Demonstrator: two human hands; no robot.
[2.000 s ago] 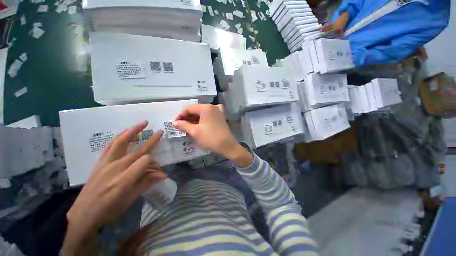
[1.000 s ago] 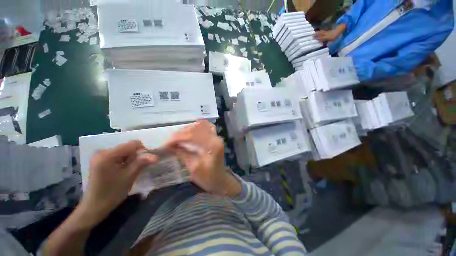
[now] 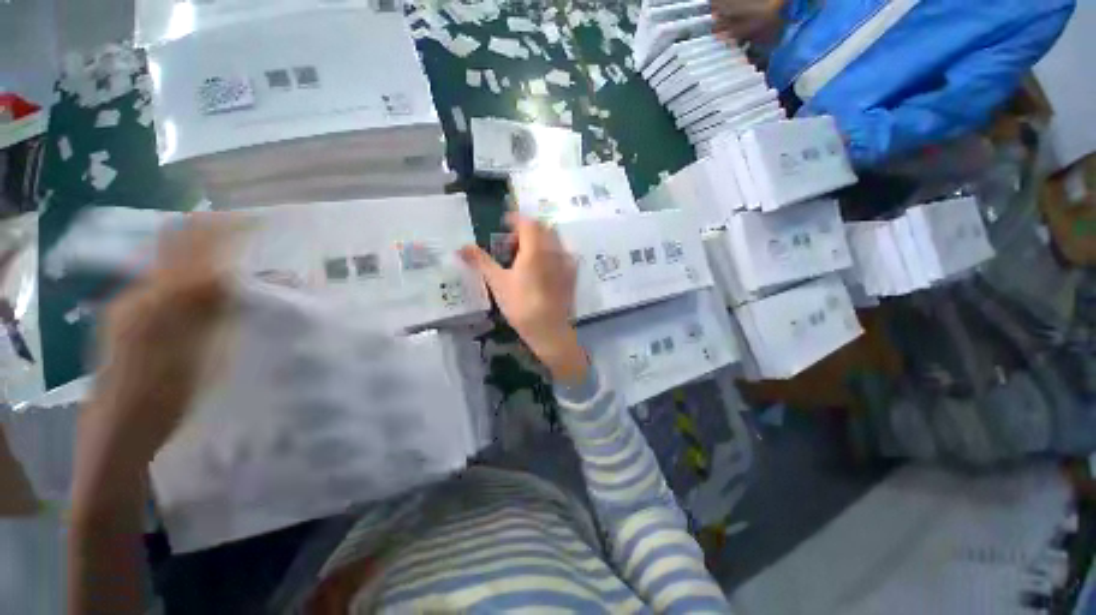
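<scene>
A large white box (image 3: pixel 445 222) lies face down on a stack in front of me, with square codes and a small label. My left hand (image 3: pixel 162 318) is motion-blurred at its left end. A limp white label sheet (image 3: pixel 349 415) with rows of blurred grey marks hangs from this hand over the near boxes; a blurred white piece also shows beside the fingers. My right hand (image 3: pixel 535 288) is at the box's right end, thumb and fingers apart, with nothing visible in it.
A tall stack of large boxes (image 3: pixel 337 114) stands behind. Small white boxes (image 3: pixel 649 258) stand in stacks to the right. White scraps (image 3: pixel 511 48) litter the green bench. A person in blue (image 3: pixel 925 72) is at the back right, by another box stack (image 3: pixel 721 90). Grey wrap (image 3: pixel 962 360) lies lower right.
My hands have moved apart: the left went up and left with the sheet spreading below it, the right moved right off the near box. The view has shifted.
</scene>
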